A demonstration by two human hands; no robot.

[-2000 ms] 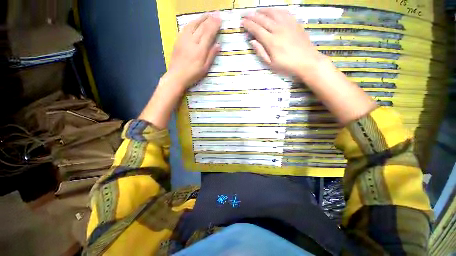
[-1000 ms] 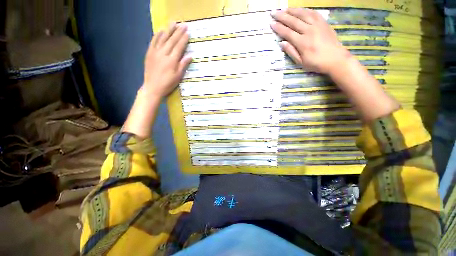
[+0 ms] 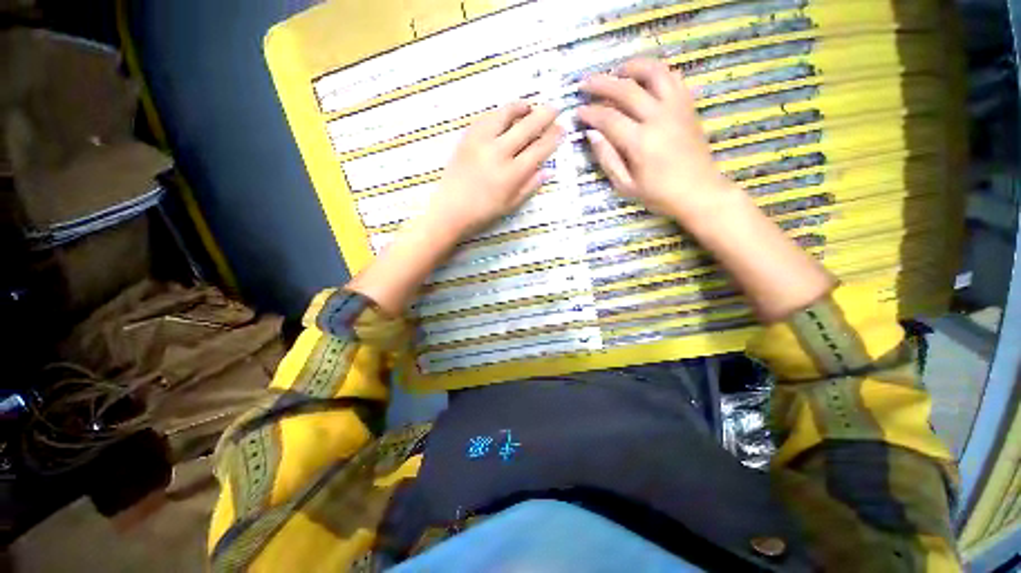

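Note:
The yellow loading board (image 3: pixel 297 101) lies in front of me, tilted so that its left side is lower in view. White zippers (image 3: pixel 425 87) lie flat in the rows of its left half. The rows of the right half show grey and silvery bands (image 3: pixel 773 78). My left hand (image 3: pixel 493 168) lies palm down over the zippers near the board's middle, fingertips near their right ends. My right hand (image 3: pixel 649 140) lies just right of it, fingers spread a little. I see nothing gripped in either hand; what is under the palms is hidden.
Brown fabric goods (image 3: pixel 168 347) are piled on the left. A blue-grey surface (image 3: pixel 224 123) lies beyond the board's left edge. My dark apron (image 3: pixel 582 437) is below the board. A shiny, crinkled clear bag (image 3: pixel 745 414) is by my right sleeve. Another yellow edge shows at the lower right.
The board has turned anticlockwise in view and shifted left. My left hand has moved from the board's left edge to its middle. My right hand has moved a little down and left.

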